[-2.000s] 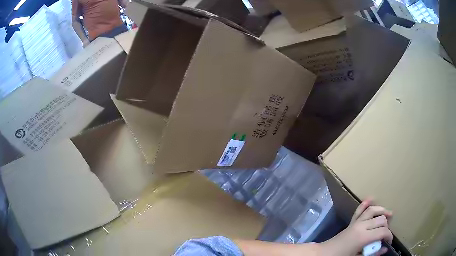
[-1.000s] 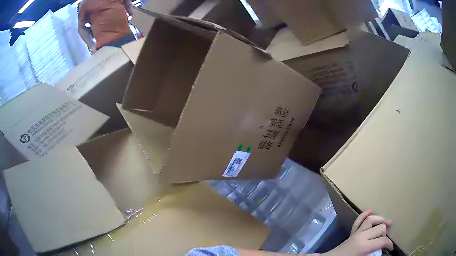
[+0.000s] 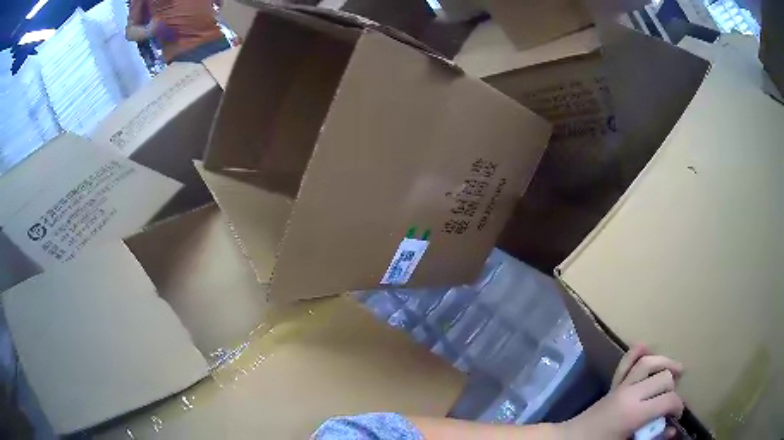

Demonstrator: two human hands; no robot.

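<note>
An open brown carton with black print and a white label (image 3: pixel 413 163) lies tilted in the centre. My right hand (image 3: pixel 640 395) is at the bottom right, its fingers curled at the lower edge of a large carton flap (image 3: pixel 688 232). A small white item (image 3: pixel 651 429) shows under its fingers, mostly hidden by the hand and the frame edge. The forearm runs in from the bottom centre in a blue sleeve. My left hand is not in view.
Clear plastic trays (image 3: pixel 516 335) lie between the cartons. An open taped carton (image 3: pixel 344 369) fills the lower left, with more printed flaps (image 3: pixel 86 202) behind. White stacks (image 3: pixel 77 77) stand at the upper left beside a person in orange (image 3: pixel 185 26). More cartons crowd the back.
The view dipped and came back slightly. My right hand stays at the carton edge, and the white item shows more than a second ago. The person at the back has shifted a little.
</note>
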